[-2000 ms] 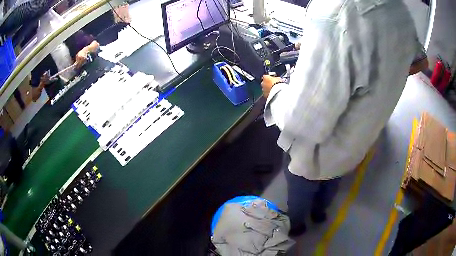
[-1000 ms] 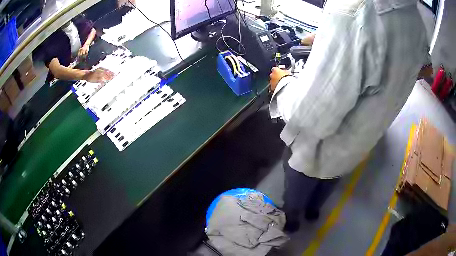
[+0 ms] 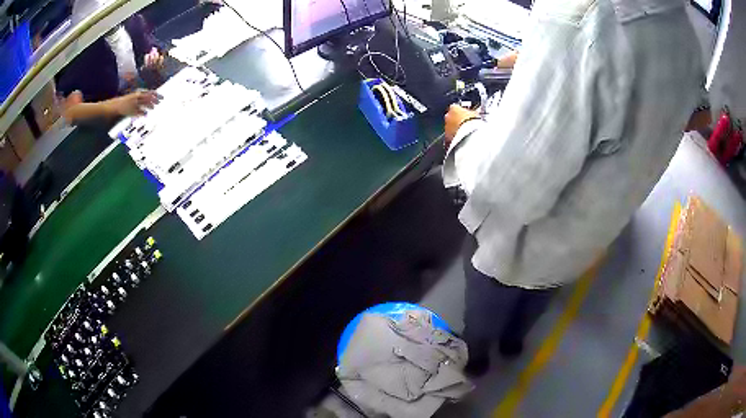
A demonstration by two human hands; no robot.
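Note:
Neither of my hands is in view. Stacked white panels (image 3: 200,135) lie overlapping on the green mat, with blue edging showing beneath. More white panels with small dark openings (image 3: 241,184) lie beside the stack, nearer the bench edge. Circuit board assemblies (image 3: 94,343) stand in dark rows with silver-white blocks and yellow ends at the lower left. Another person's hand (image 3: 141,102) is at the far left edge of the stack.
A blue box (image 3: 388,114) stands near the monitor (image 3: 335,20) and cables. A person in a pale shirt (image 3: 572,155) stands at the bench's right. Grey cloth covers a blue round stool (image 3: 356,331). Flattened cardboard (image 3: 699,273) lies right. A green conveyor (image 3: 74,237) runs left.
The view has shifted slightly. The person across the bench first reached onto the white stack, then drew the hand back to its left edge. The top panels there have moved slightly leftward.

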